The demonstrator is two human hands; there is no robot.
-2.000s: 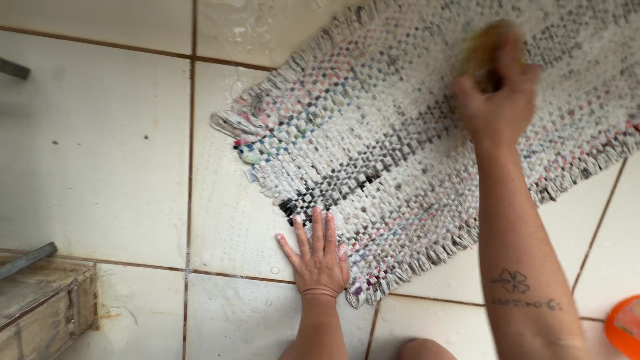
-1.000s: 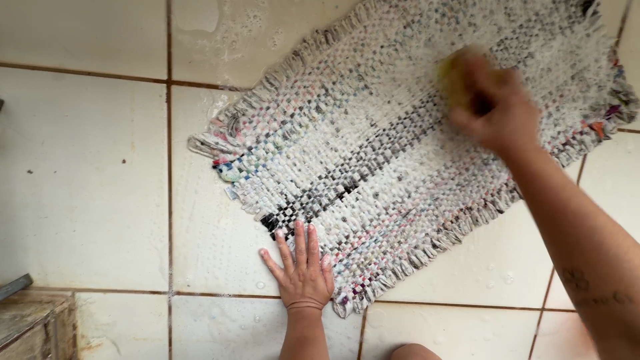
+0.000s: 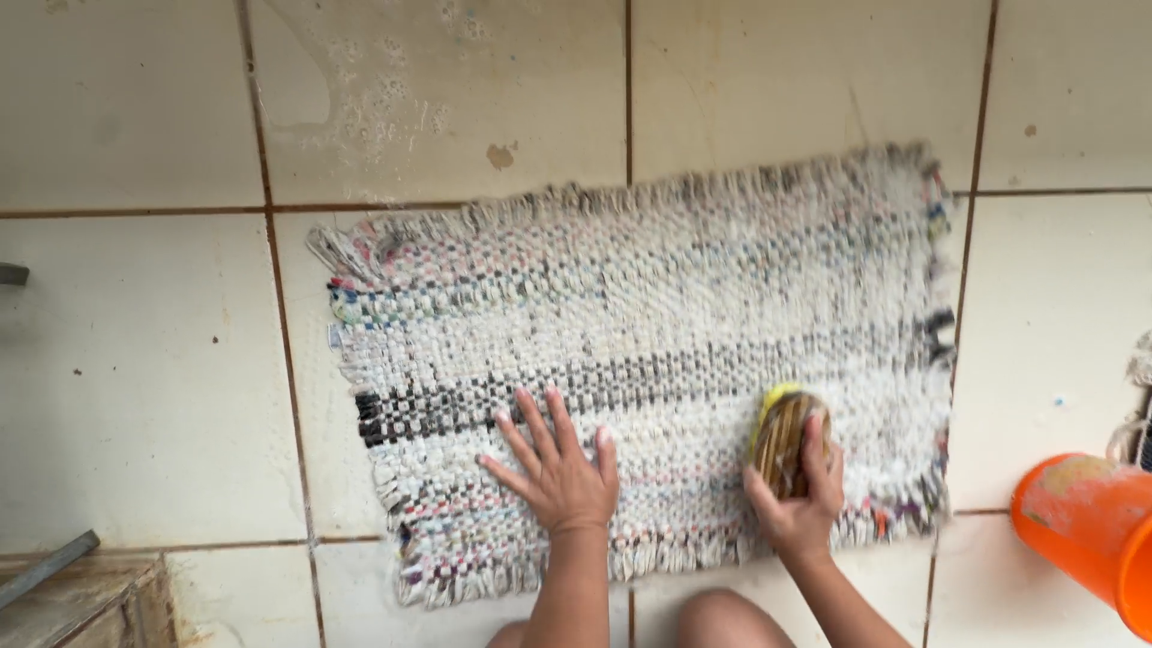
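Observation:
A woven rag rug (image 3: 666, 306) with fringed long edges lies flat on the tiled floor, with whitish suds over its right part. My left hand (image 3: 562, 477) rests on its lower left part, palm down with fingers spread, just below the dark checked band. My right hand (image 3: 801, 495) grips a scrub brush (image 3: 787, 445) with a brown striped oval back and yellow bristles at its rim. The brush is against the rug's lower right part; most of its bristles are hidden underneath.
An orange bucket (image 3: 1075, 522) lies on its side at the right. A worn wooden box or step (image 3: 99, 603) with a grey bar (image 3: 49, 567) fills the lower left corner. Soapy water (image 3: 378, 99) wets the tiles above the rug. My knees show at the bottom edge.
The rug has turned and now lies nearly level in view. My left hand has moved from the rug's lower left corner onto its surface. My right hand has brought the brush down toward the near edge.

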